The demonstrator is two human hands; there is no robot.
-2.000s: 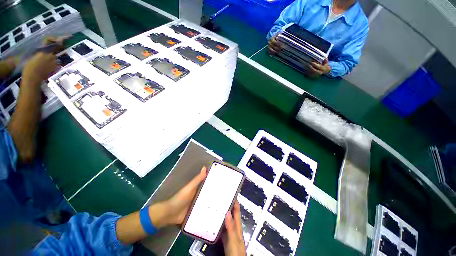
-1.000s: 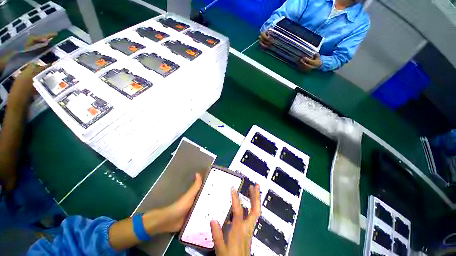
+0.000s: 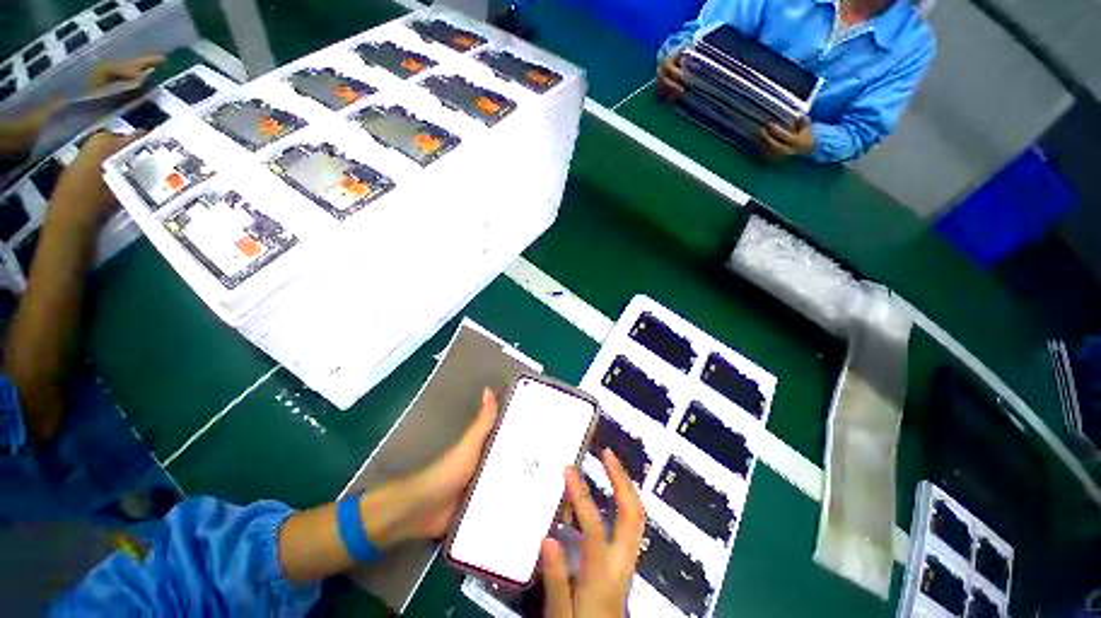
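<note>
A smartphone (image 3: 522,481) with a lit, nearly white screen and a dark reddish edge is held tilted in front of me. My left hand (image 3: 441,493), with a blue strap at the wrist, grips its left side. My right hand (image 3: 600,543) is at its lower right side, fingers apart; whether the thumb touches the edge cannot be told. Below and right of the phone lies a white parts tray (image 3: 666,431) with black-faced parts in two columns. A grey-brown sheet (image 3: 423,441) with a pale border lies under my left hand.
A tall white tray stack (image 3: 411,272) with orange-marked parts stands at the upper left. Another worker's arm (image 3: 58,290) is at the far left. A person opposite (image 3: 863,85) holds dark panels (image 3: 755,75). A black box (image 3: 791,263) holds clear plastic, with a translucent strip (image 3: 867,447) beside it.
The right hand's fingers have come off the screen to the phone's right side. The screen has changed from pinkish, patterned content to nearly plain white. The whole view has shifted slightly.
</note>
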